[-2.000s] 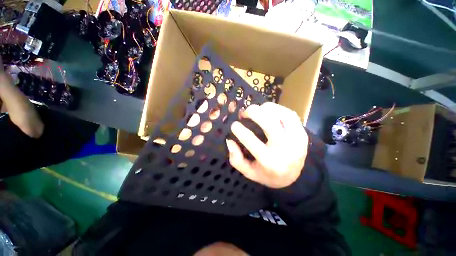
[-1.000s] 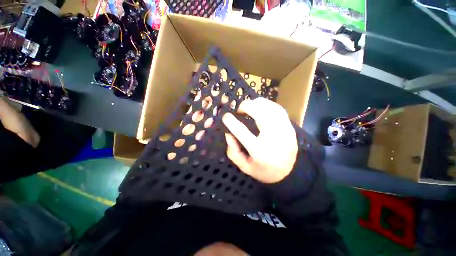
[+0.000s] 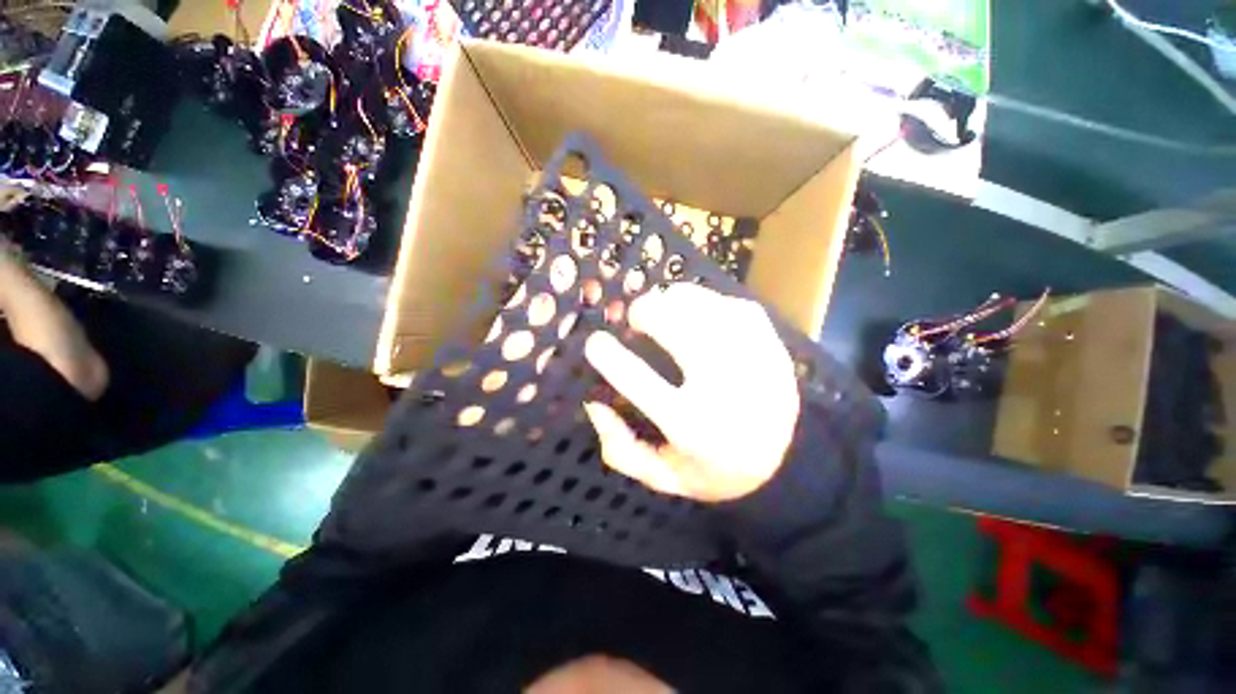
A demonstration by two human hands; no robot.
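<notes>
The black perforated sheet [image 3: 542,461] slants from my lap up into the open cardboard box [image 3: 664,129]. Its far corner is inside the box. Many round holes are see-through; some near the far corner hold small dark rings. My right hand [image 3: 705,393] lies on top of the sheet's right part, palm down, fingers apart, fingertips on the sheet. I cannot see it grip anything. My left hand does not show; pinkish patches through some holes are too small to tell. Loose small dark rings [image 3: 732,244] lie in the box.
Wired round units [image 3: 319,203] cluster on the bench to the left, with one group [image 3: 911,358] at right. Another cardboard box [image 3: 1071,393] stands far right. A second perforated sheet [image 3: 536,19] lies behind my box. A person's forearm [image 3: 48,325] is at the left edge.
My right hand has moved a little left and toward me over the sheet. The sheet's near part has bent and sagged, and its far corner has shifted slightly.
</notes>
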